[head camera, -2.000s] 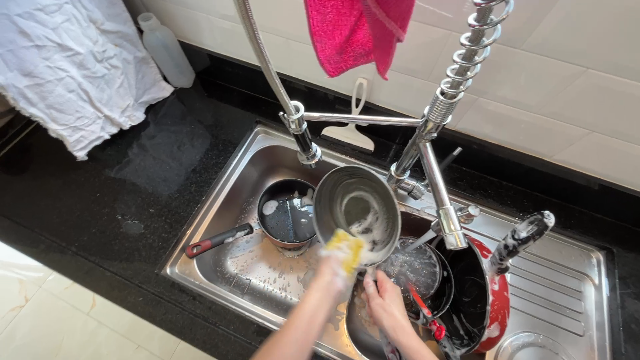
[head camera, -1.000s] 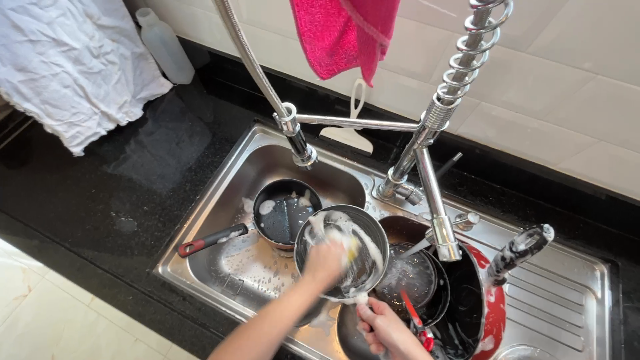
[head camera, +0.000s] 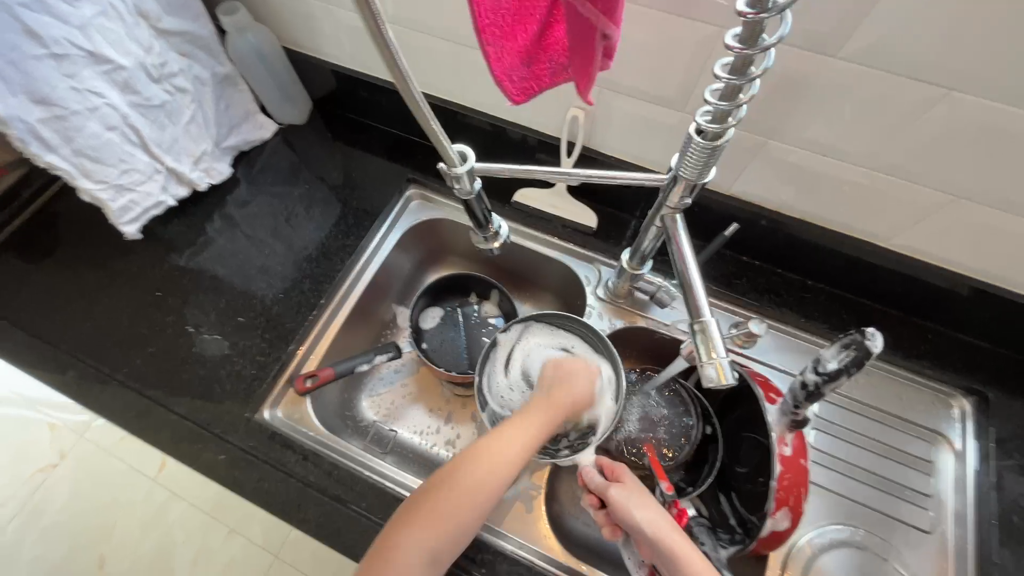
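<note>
My right hand grips the handle of a metal pan, which is tilted over the divider between the two sink basins. Inside that pan, my left hand is closed and pressed against the foamy surface; a sponge under it is hidden now. Left of the pan, a small dark saucepan with a black and red handle lies in the left basin. On the right, water runs from the faucet spout into a dark pan in the right basin. Beside it leans a large red pot with a foamy black handle.
A spring-coil faucet and its spray head hang over the sink. Behind stands a white squeegee, below a pink cloth. At the far left are a white cloth and a plastic bottle. The ridged drainboard is at right.
The pan has come down from its raised position over the divider, and its inside now carries much more white foam. My left hand has moved from the pan's lower rim into it; the yellow sponge no longer shows.
</note>
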